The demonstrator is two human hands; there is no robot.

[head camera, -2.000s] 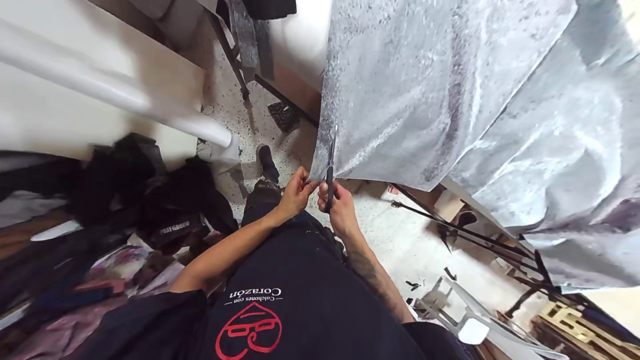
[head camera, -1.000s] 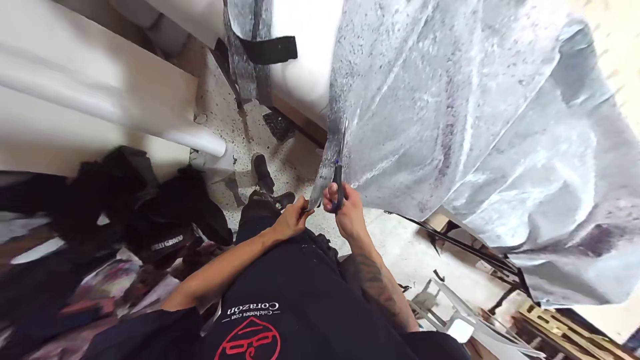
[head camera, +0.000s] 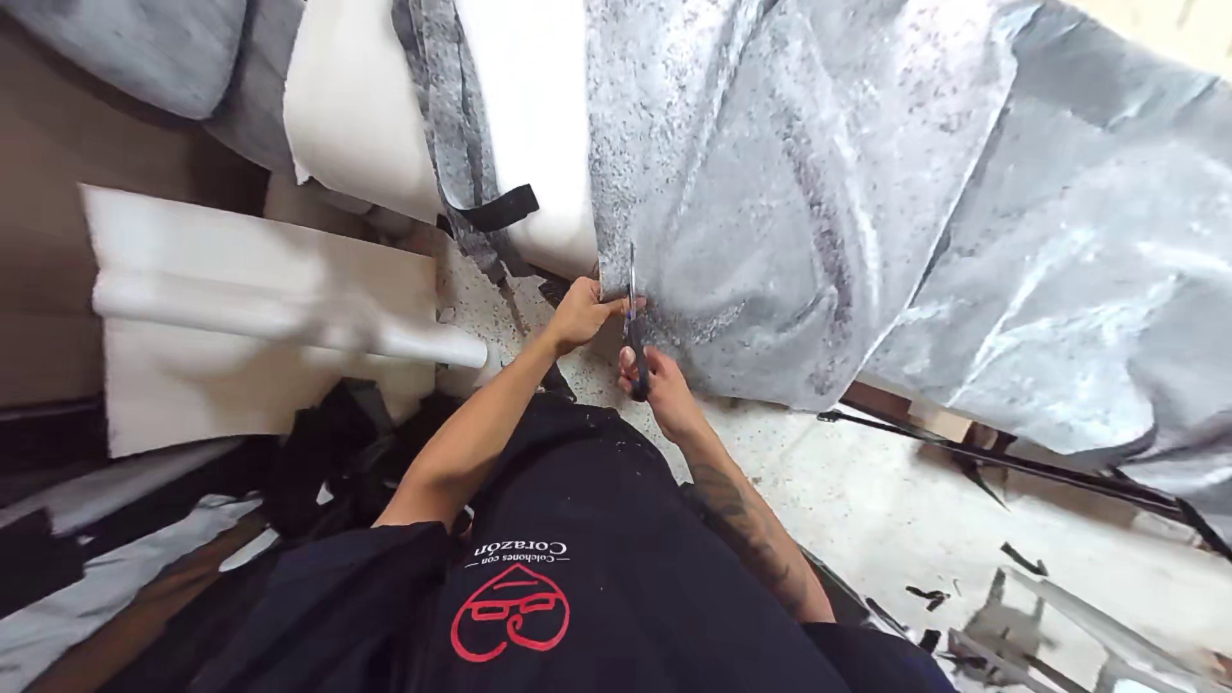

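Grey mottled fabric point(head camera: 760, 192) hangs in loose folds over the table's near side. My left hand point(head camera: 583, 313) pinches its lower left edge between thumb and fingers. Just right of and below it, my right hand point(head camera: 662, 380) grips the dark handles of a pair of scissors point(head camera: 632, 322). The scissors point away from me, with the blades over the fabric close to its left edge. How far apart the blades are cannot be told.
Grey strips point(head camera: 452, 125) and a black strip point(head camera: 500, 209) hang left of the fabric. A white roll point(head camera: 289, 318) lies at the left, above dark cloth point(head camera: 337, 452). Under the fabric at the right runs a black metal bar point(head camera: 1001, 457). Black scraps point(head camera: 927, 595) lie on the speckled floor.
Both hands have moved forward, away from my body, with the scissors still in my right hand. The view has shifted, showing more of the left side.
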